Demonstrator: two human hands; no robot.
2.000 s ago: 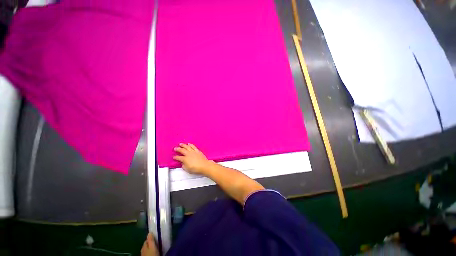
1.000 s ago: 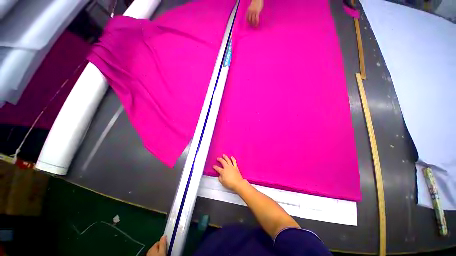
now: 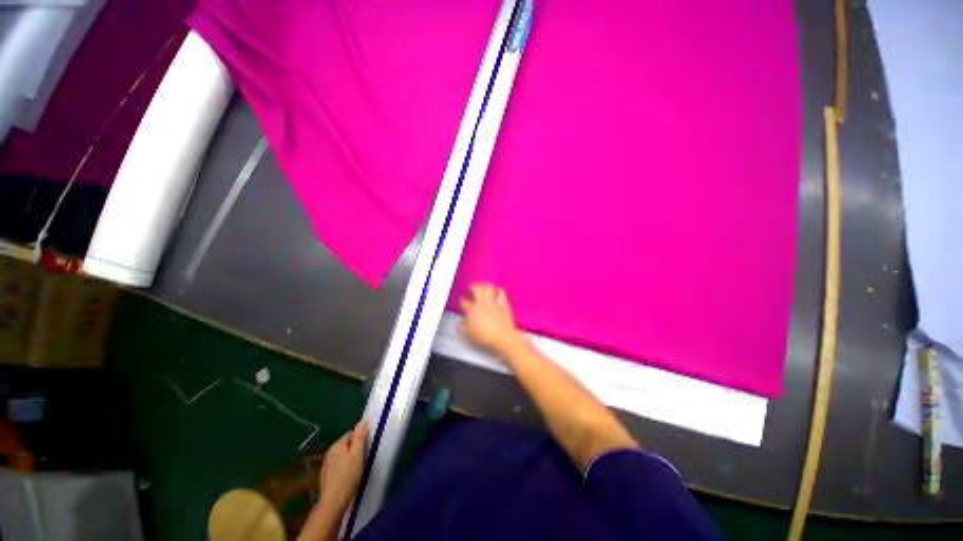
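Note:
The magenta fabric ply [image 3: 634,190] covers the middle of the table. The silver-white track rail [image 3: 449,227] with its dark line runs from the top down over the cloth and past the near table edge. My left hand [image 3: 343,465] is closed around the rail's near end, at its left side. My right hand [image 3: 487,315] lies at the cloth's near left corner, just right of the rail, with its fingers bent at the cloth edge. Whether they pinch the cloth is unclear. A white paper strip [image 3: 655,393] shows under the cloth's near edge.
A long wooden stick [image 3: 830,285] lies right of the cloth, with white sheets [image 3: 935,159] and a patterned tube [image 3: 929,423] beyond. A white roll [image 3: 158,174] lies at the left. A dark green block [image 3: 439,403] sits by the table edge. A round stool [image 3: 245,517] stands below.
The view has shifted, bringing the stool into sight. The rail has swung to a slant, and my left hand shows more fully on it. The far person's hand seen a second ago is out of view.

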